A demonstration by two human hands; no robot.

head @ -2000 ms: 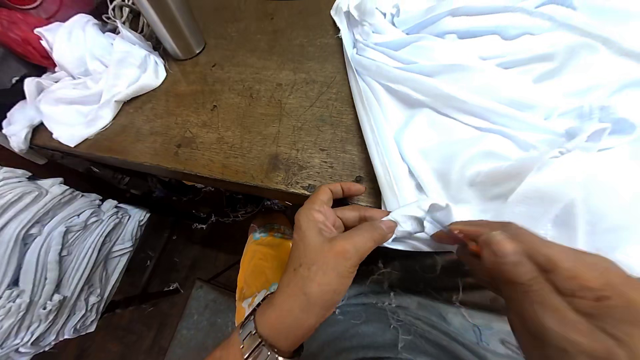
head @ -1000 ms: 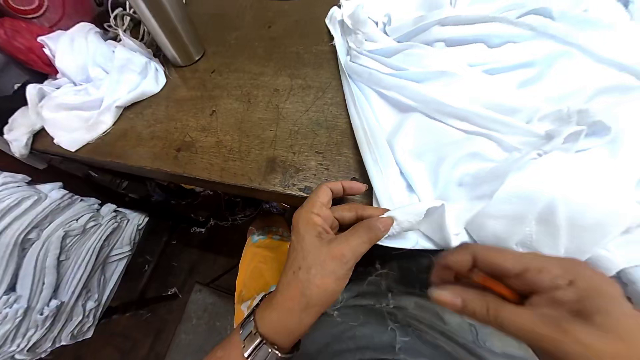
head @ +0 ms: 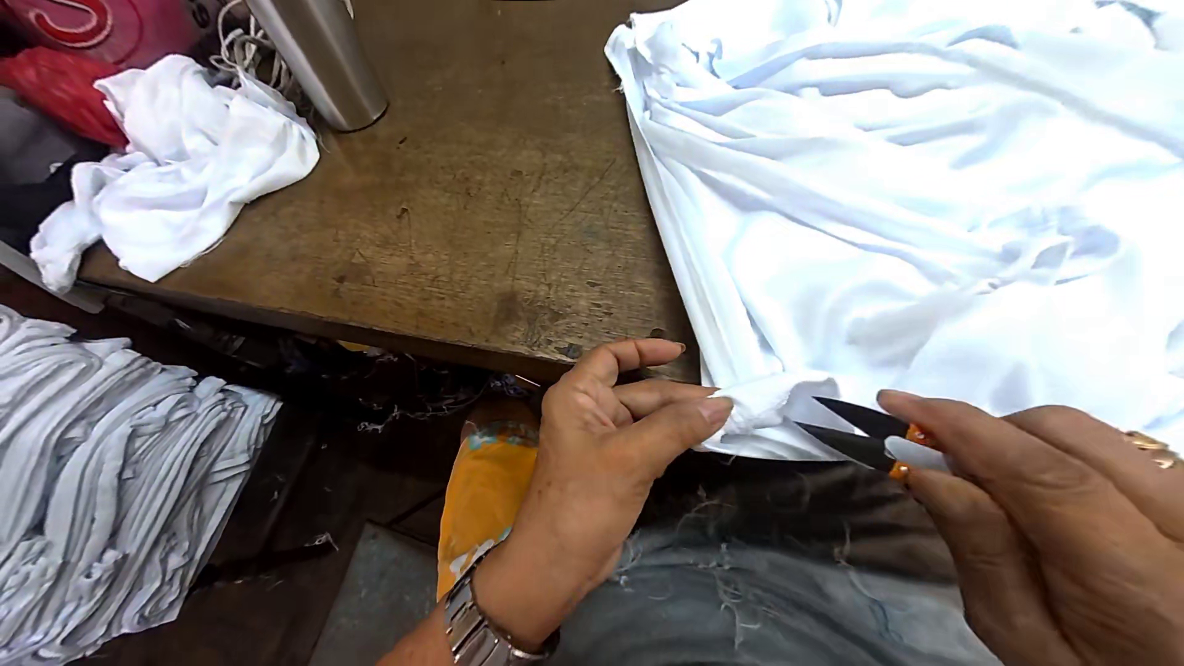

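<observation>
My left hand (head: pixel 610 444), with a metal watch on its wrist, pinches the folded edge of a white fabric garment (head: pixel 832 231) between thumb and forefinger at the table's front edge. To its right, my right hand (head: pixel 1036 499) holds orange-handled thread snips (head: pixel 856 433). Their two dark blades are apart and point left at the pinched fold, close to its right end. Whether the tips touch the cloth, I cannot tell. The rest of the white cloth lies rumpled over the right part of the table.
On the wooden table (head: pixel 481 203) stand a steel bottle (head: pixel 324 60) and a crumpled white cloth (head: pixel 185 166), beside a red bag (head: pixel 65 92). A stack of white fabric pieces (head: pixel 111 490) is at the lower left. Yellow cloth (head: pixel 486 499) hangs below the table edge.
My right hand was pinching at the fold, then drew down and away with the orange handle in its fingers; now it is back near the fold with the blades showing. My left hand has kept its pinch.
</observation>
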